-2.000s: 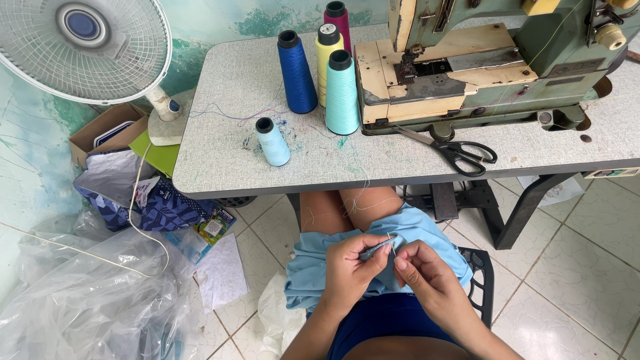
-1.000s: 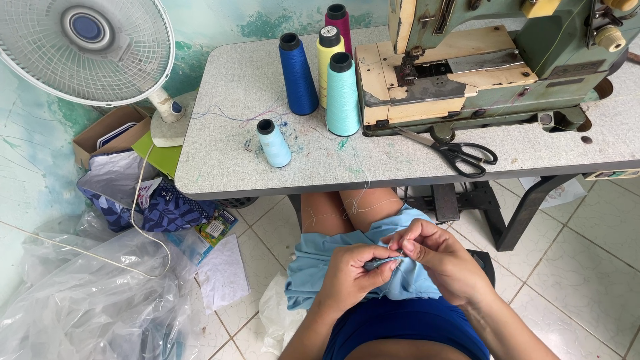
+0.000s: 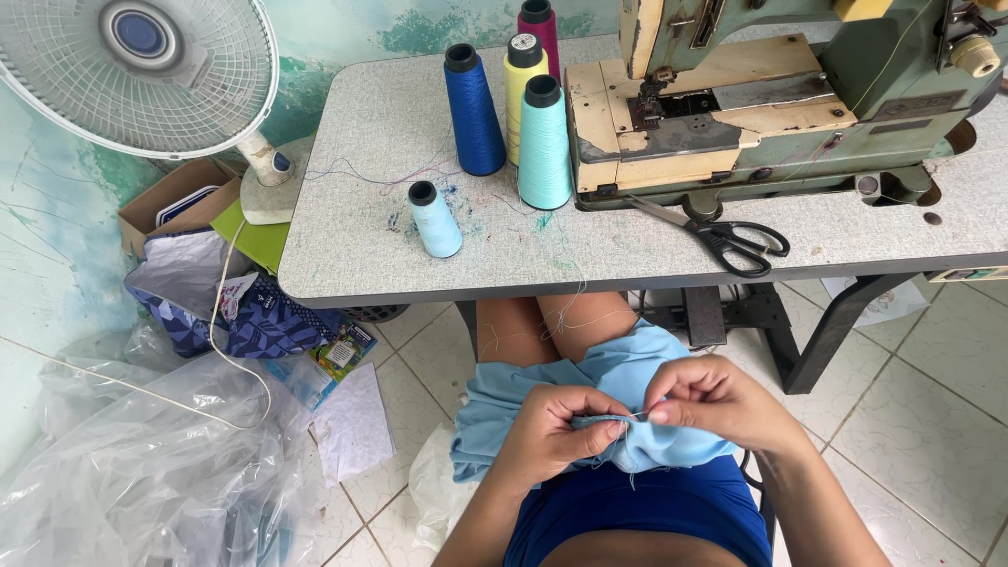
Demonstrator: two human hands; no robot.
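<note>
Light blue fabric [image 3: 504,402] lies across my lap. My left hand [image 3: 563,429] pinches a folded edge of it between thumb and fingers. Close on its right, my right hand [image 3: 709,402] has thumb and forefinger closed on a thin, needle-like thing at that edge; its shape is too small to be sure. Loose pale thread [image 3: 563,319] trails over my knees and up to the table edge. A small light blue thread spool [image 3: 438,224] stands on the table, near a turquoise thread cone [image 3: 544,150].
Black-handled scissors [image 3: 736,244] lie before an industrial sewing machine [image 3: 709,150] on the table [image 3: 362,236]. A blue thread cone [image 3: 475,114] and yellow cone [image 3: 516,87] stand left of it. A fan [image 3: 142,71] and plastic bags [image 3: 157,472] are at the left.
My right hand has moved a little down since one second ago and stays close to my left hand, which still pinches the fabric edge.
</note>
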